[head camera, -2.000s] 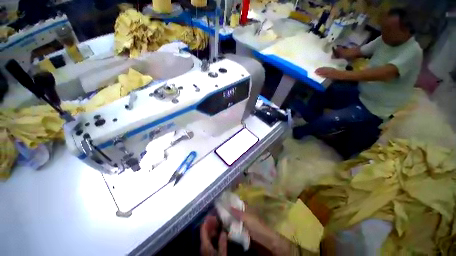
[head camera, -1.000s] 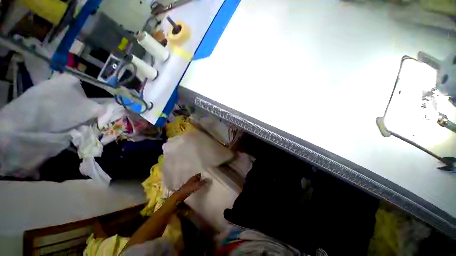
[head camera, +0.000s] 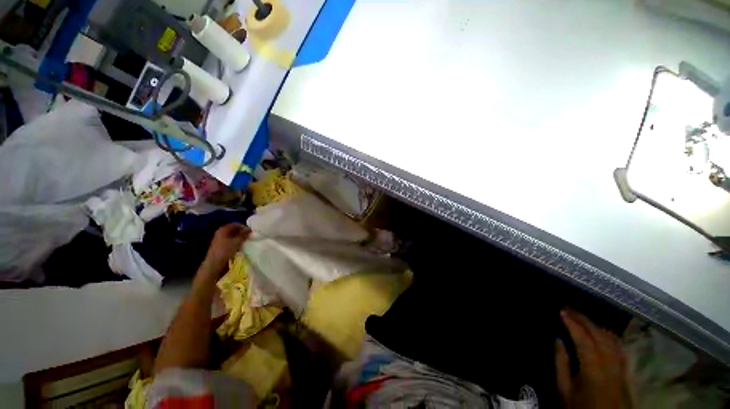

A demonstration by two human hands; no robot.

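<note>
My left hand (head camera: 230,240) is at the left, below the table edge, and its fingers pinch the edge of a pale whitish cloth (head camera: 308,240). The cloth drapes to the right from the fingers, over yellow cloth (head camera: 356,307). My right hand (head camera: 593,361) is at the lower right beside the dark area of my lap, fingers somewhat spread, with nothing visible in it; its lower part is cut off by the picture's edge.
The white machine table (head camera: 480,104) has a ruler tape (head camera: 448,212) along its front edge. The lit needle area (head camera: 698,152) is at the right. White thread spools (head camera: 220,44) stand upper left. White cloth (head camera: 64,192) lies at the left, above a pale surface (head camera: 88,323).
My left hand has moved up and left and lifted the pale cloth's edge, showing yellow cloth below. My right hand has come into view at the lower right. The view has shifted slightly.
</note>
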